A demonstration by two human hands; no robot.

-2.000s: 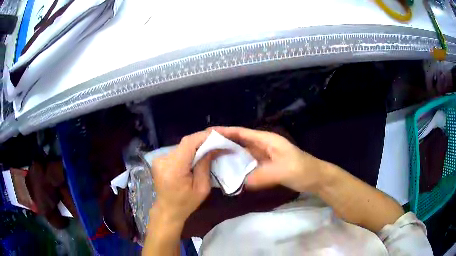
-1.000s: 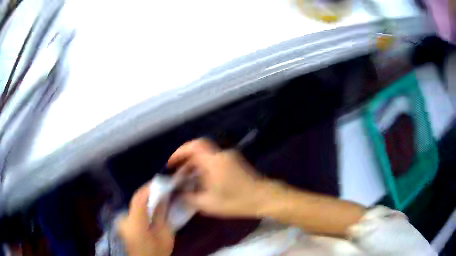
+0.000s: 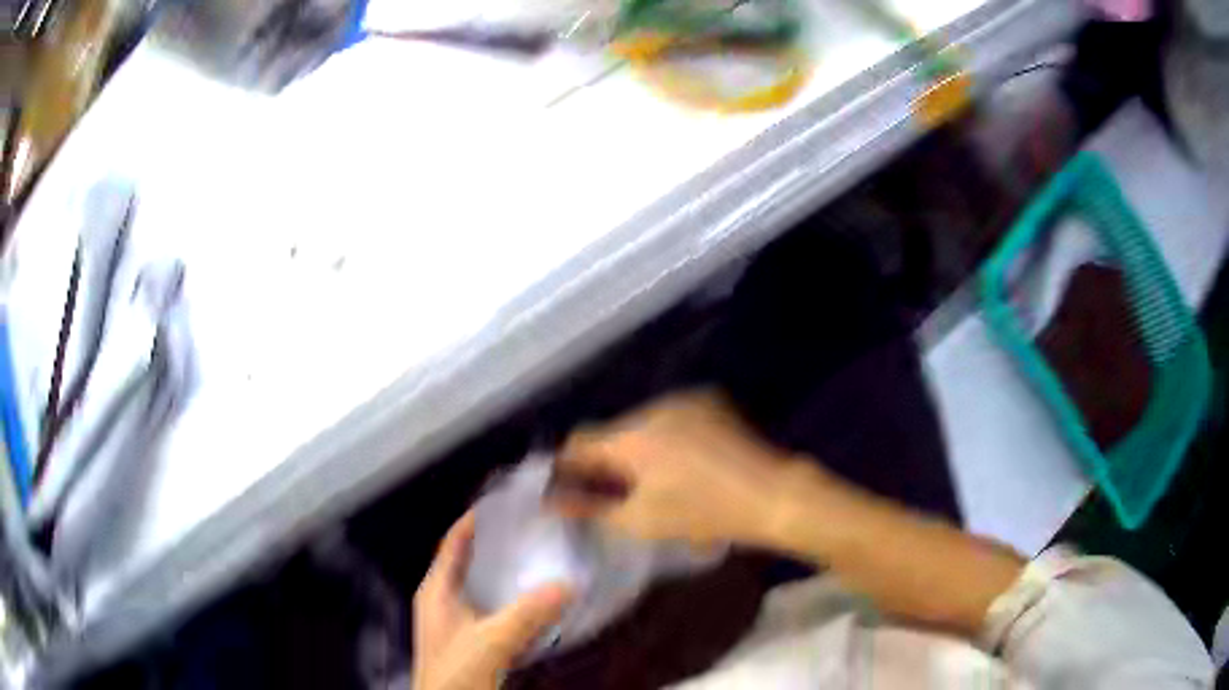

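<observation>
A white-backed collar piece [image 3: 519, 539] is held over the lap, below the table edge. My left hand [image 3: 472, 627] grips it from below left, with the thumb on the white side. My right hand [image 3: 674, 472] is at its upper right side, fingers bent and pinching dark material at the edge. The piece and the fingertips are blurred. A brown piece [image 3: 687, 607] lies under the work on the lap.
The white table [image 3: 404, 243] has a grey front edge. Pale layers with dark edges [image 3: 121, 404] lie on its left. Yellow and green scissors [image 3: 714, 74] lie at the top. A teal basket [image 3: 1173, 431] with brown pieces stands at the right.
The view has turned, so the table edge slants more steeply and the scissors and basket sit further left. The hands have moved apart, the right now at the piece's upper edge. More white face shows.
</observation>
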